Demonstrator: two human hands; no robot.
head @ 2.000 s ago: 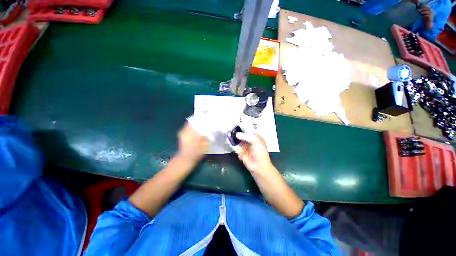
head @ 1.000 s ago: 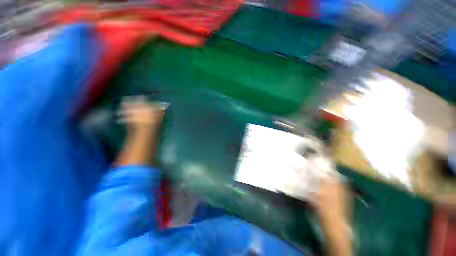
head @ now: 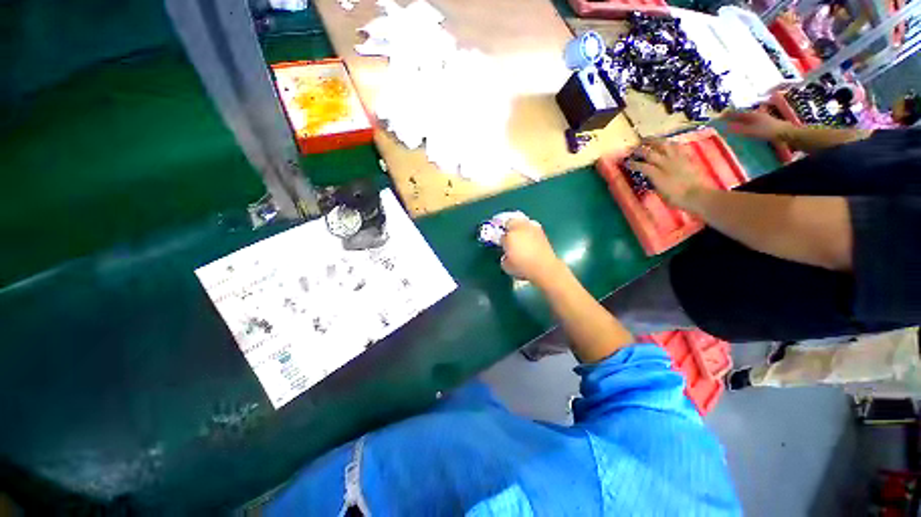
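My right hand [head: 527, 250] is over the green bench, right of the paper sheet. Its fingers are closed on a small dark shiny watch piece [head: 492, 232] with some white cloth around it; fine detail is unclear. My left hand is not in view. The white paper sheet [head: 303, 303], smudged with dark marks, lies on the bench left of my right hand. A small dark container with a round silvery top [head: 343, 220] stands at the sheet's upper edge beside the grey post.
White cloth pieces [head: 444, 101] lie on a brown board [head: 535, 45]. An orange-red box [head: 333, 138] is behind the post [head: 237, 91]. A black box [head: 589, 99] stands near shiny parts [head: 667, 66]. Another person's hand [head: 667, 172] is at a red tray [head: 656, 222] on the right.
The view has swung right. The paper sheet now lies bare of hands. My left hand has left the picture. My right hand has moved off the sheet to its right.
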